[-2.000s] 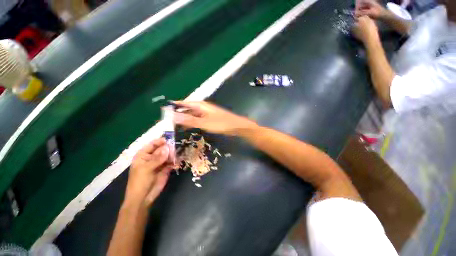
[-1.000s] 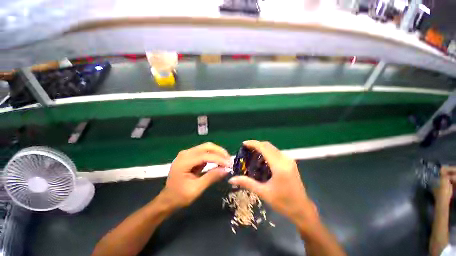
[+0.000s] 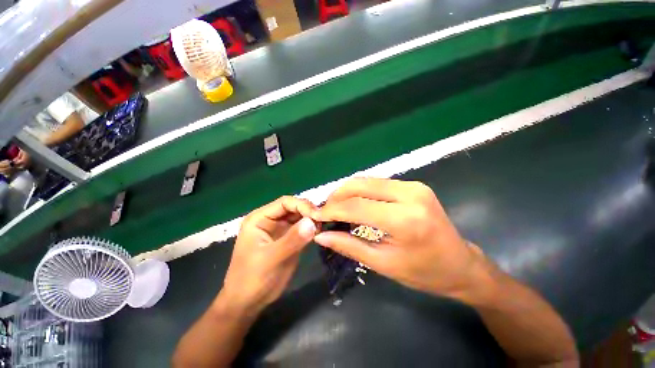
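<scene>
My left hand (image 3: 269, 248) and my right hand (image 3: 409, 237) meet at their fingertips above the bench mat. A pale spot shows at my left thumb tip. Something small and dark may sit between the fingertips, but it is too hidden to name. A dark, uneven patch (image 3: 337, 272) shows just below my right hand; I cannot tell whether it is a unit or loose parts. Part of the heap of tiny tan sticks (image 3: 368, 232) shows by my right fingers, with a few pale bits below it.
A white fan (image 3: 85, 286) stands at the left by clear trays (image 3: 47, 338). Grey units (image 3: 273, 149) lie spaced along the green belt (image 3: 237, 169). Across it are a cream fan (image 3: 200, 52) with a yellow base, a dark parts tray (image 3: 108, 136) and a person's arm (image 3: 68, 129).
The view has turned. The dark unit that my right hand held a second ago is no longer clearly seen. My fingertips have come together, and a dark patch shows below them.
</scene>
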